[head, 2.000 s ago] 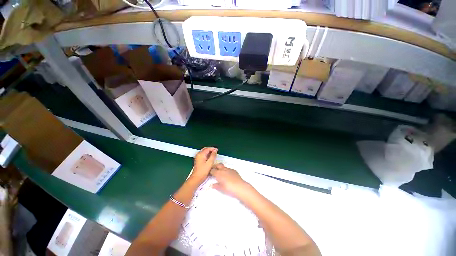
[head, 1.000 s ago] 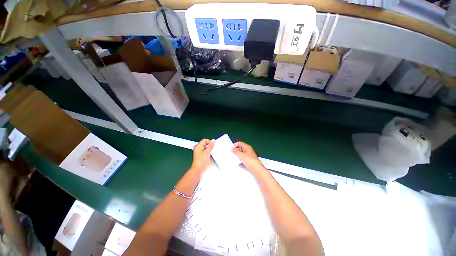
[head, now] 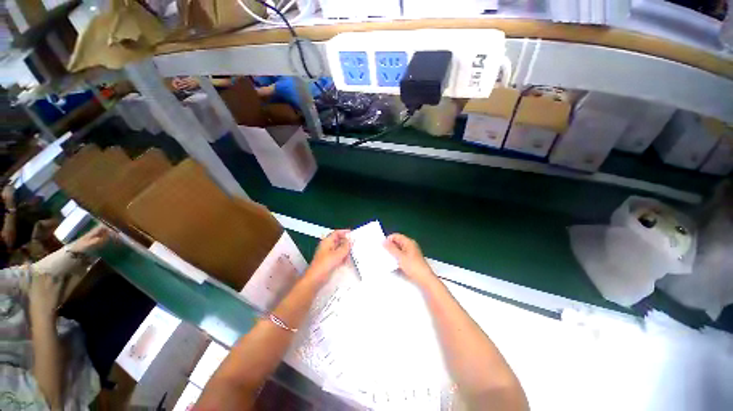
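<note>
A small white folded leaflet [head: 372,250] is held up between my two hands, above the front rail of the green bench. My left hand [head: 331,254] grips its left edge. My right hand [head: 406,254] grips its right edge. Both hands are bare, with a bracelet on the left wrist. A pile of thin white instruction sheets [head: 374,337] with fine drawings lies flat under my forearms; its bright middle is washed out.
An open retail carton [head: 272,269] stands close at left. Another open carton [head: 283,156] is behind the rail. A bagged device [head: 648,241] sits at right. A power strip [head: 414,64] hangs overhead. A person's arm [head: 68,253] reaches in at far left.
The leaflet has come up into view between my hands and stays there. The near-left carton now stands closer to my left arm, one rear carton is gone, and a person's arm has come in at left.
</note>
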